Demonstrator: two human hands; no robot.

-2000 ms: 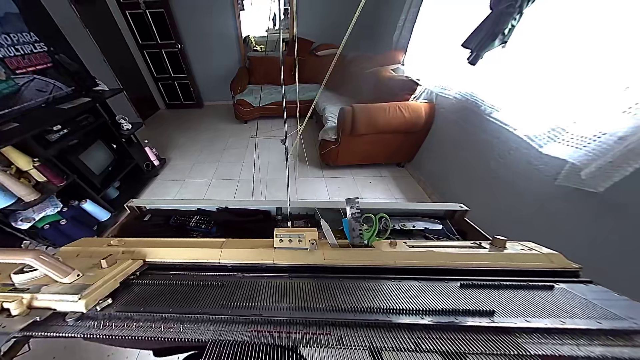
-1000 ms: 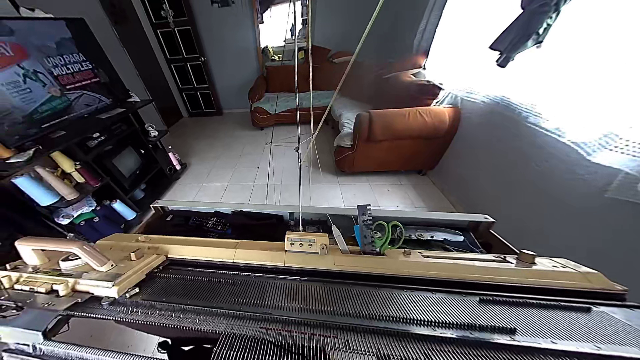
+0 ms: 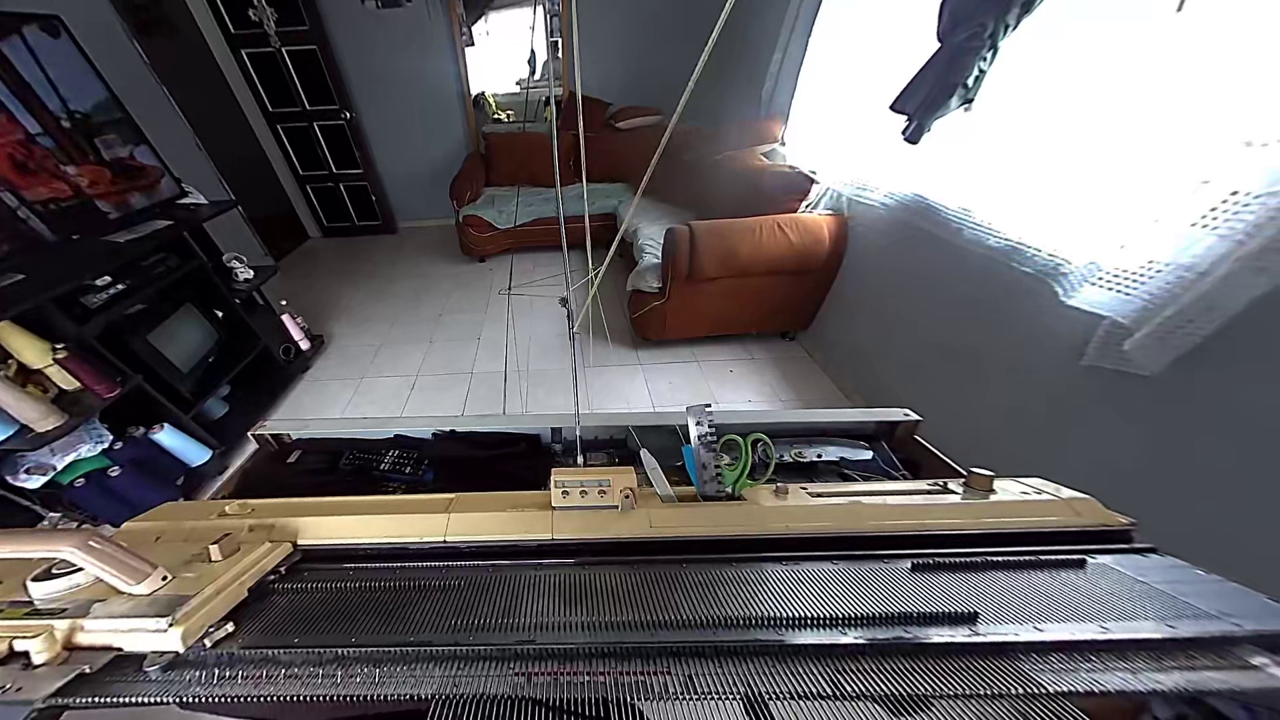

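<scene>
Neither my left hand nor my right hand shows in the head view. A flatbed knitting machine spans the lower part, its rear needle bed (image 3: 640, 592) above a second needle bed (image 3: 600, 675). The cream carriage (image 3: 150, 590), with a curved handle (image 3: 85, 550), sits at the left end. A row counter (image 3: 593, 488) is on the cream back rail (image 3: 380, 518). Behind it, green-handled scissors (image 3: 745, 462), a grey toothed comb tool (image 3: 703, 450) and a white-handled tool (image 3: 656, 472) stand in the tray. Yarn strands (image 3: 665, 130) run up from behind the counter.
Beyond the machine are a metal-edged tray (image 3: 340, 427) with a remote control (image 3: 385, 461), and an orange sofa (image 3: 745, 265). On the left, a black shelf unit (image 3: 150, 350) holds yarn cones (image 3: 180, 443) and a small television (image 3: 180, 338). A grey wall (image 3: 960, 400) and curtained window are at right.
The view has shifted between frames. The picture on the large television has changed. No hand shows in any frame, and the carriage stays at the left end.
</scene>
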